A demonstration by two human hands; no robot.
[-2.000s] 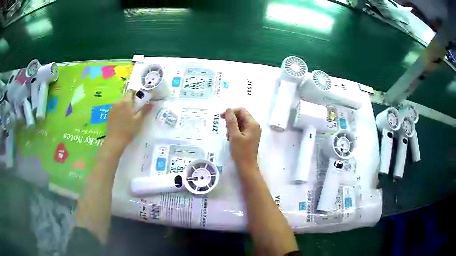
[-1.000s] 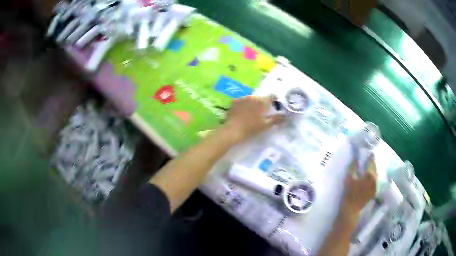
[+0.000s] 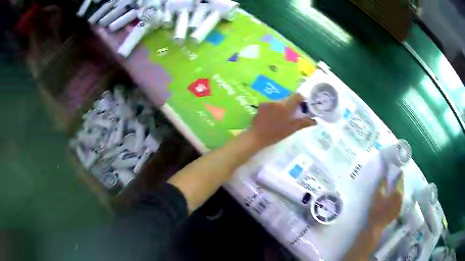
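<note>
My left hand (image 3: 283, 120) is closed around the handle of a white handheld fan (image 3: 325, 102) at the sheet's upper edge; its round head and small black window show past my fingers. My right hand (image 3: 386, 203) is on the handle of another white fan (image 3: 402, 152) further right; that hand is blurred. A third fan (image 3: 326, 207) lies between my hands, its open spoked side up and its handle pointing up-left. The fans are on a printed white sheet (image 3: 285, 241).
A green printed sheet (image 3: 224, 117) adjoins the white sheet. Many fans (image 3: 206, 25) are heaped at its far end, and more lie at the lower right (image 3: 415, 216). A carton full of white units (image 3: 116, 133) stands on the floor. A glossy green conveyor (image 3: 357, 46) runs beyond.
The view has swung toward the left side of the bench. My right hand has moved from the middle of the sheet onto a fan. My left hand stays on its fan.
</note>
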